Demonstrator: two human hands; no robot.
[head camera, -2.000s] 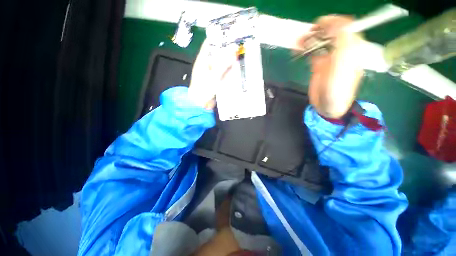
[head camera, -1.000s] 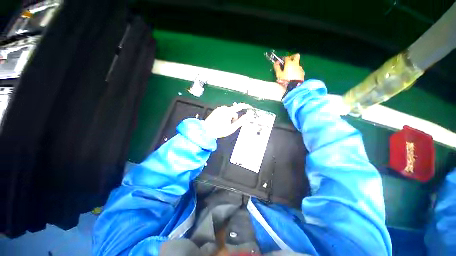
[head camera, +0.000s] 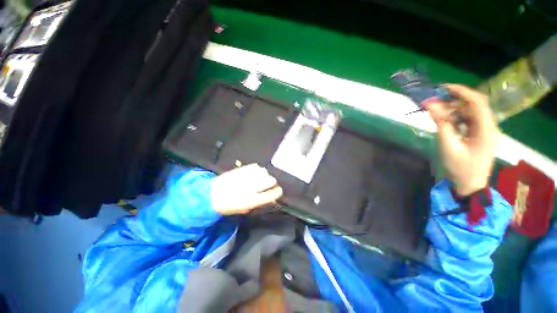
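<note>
The silvery-white phone frame (head camera: 294, 160) lies tilted across the black tray (head camera: 244, 137), with an orange bit and a dark strip inside and a shiny part at its top. My left hand (head camera: 247, 188) rests at the tray's near edge, off the frame, fingers close together; what is under the fingers is hidden. My right hand (head camera: 467, 134) is raised beyond the tray's right part. Its fingers are shut on a small dark blue-grey board (head camera: 416, 84), which is blurred. A thin dark line by the fingertips may be tweezers.
A small white-silver piece (head camera: 252, 80) lies above the tray by the white strip (head camera: 293, 71). A black tray stack (head camera: 104, 110) stands at left. A red pouch (head camera: 526, 198) and yellowish taped tube (head camera: 518, 88) are at right. A blue sleeve (head camera: 540, 269) shows lower right.
My left hand has let go of the phone frame and moved down to the tray edge. My right hand has come back right and nearer, now with the board. The view has shifted.
</note>
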